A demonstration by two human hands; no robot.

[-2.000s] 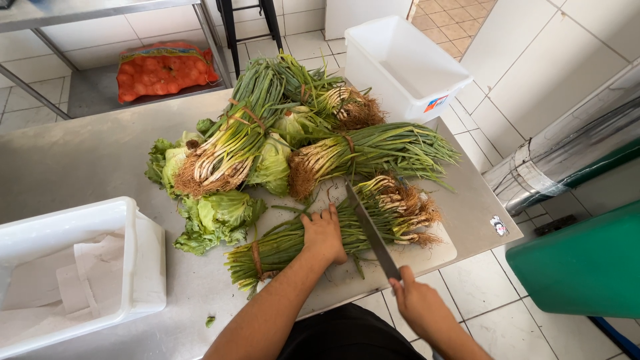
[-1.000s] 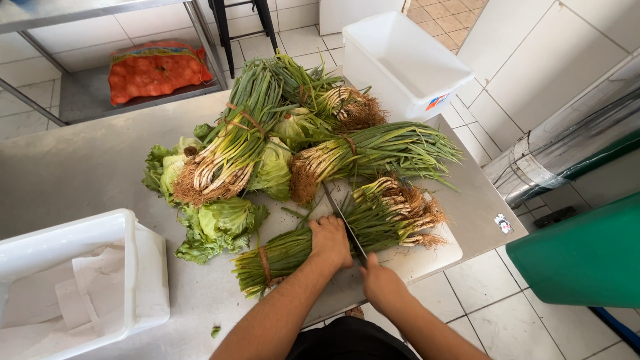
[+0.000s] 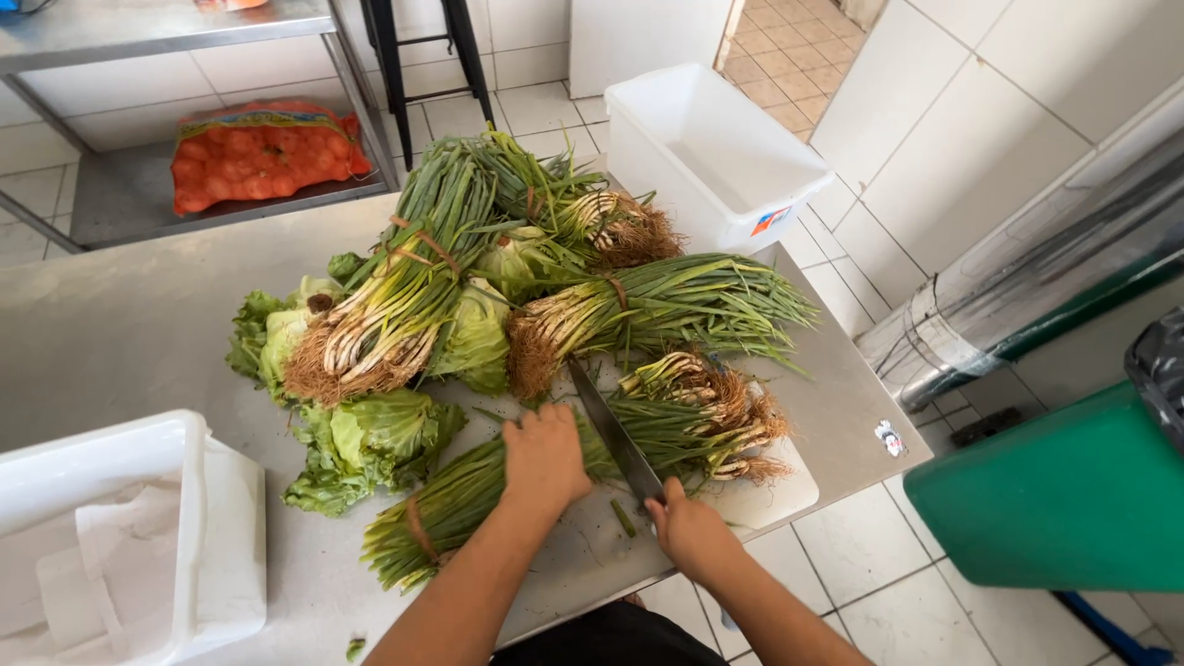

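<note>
My left hand [image 3: 546, 458] presses down on a tied bunch of green onions [image 3: 453, 504] that lies on a white cutting board [image 3: 786, 486]. In my right hand [image 3: 689, 527] is the handle of a kitchen knife [image 3: 615, 439]; its blade lies across the bunch, just right of my left hand, with the tip near the roots of another bunch. The rooted ends [image 3: 749, 425] lie right of the blade. Beyond are more bunches of green onions [image 3: 675, 301], bound with brown ties, and heads of lettuce [image 3: 375, 444]. A small cut green piece [image 3: 623, 518] rests by the knife.
A white plastic bin [image 3: 227, 546] with paper inside stands at the left of the steel table [image 3: 120, 305]. Another white bin [image 3: 712, 157] is at the far right corner. Beyond are a red mesh sack [image 3: 268, 157] on a low shelf and a black stool [image 3: 430, 92]. At right stands a green bin [image 3: 1054, 499].
The knife has come down from above the bunch and moved across it beside my left hand. A small cut green piece now shows near the blade.
</note>
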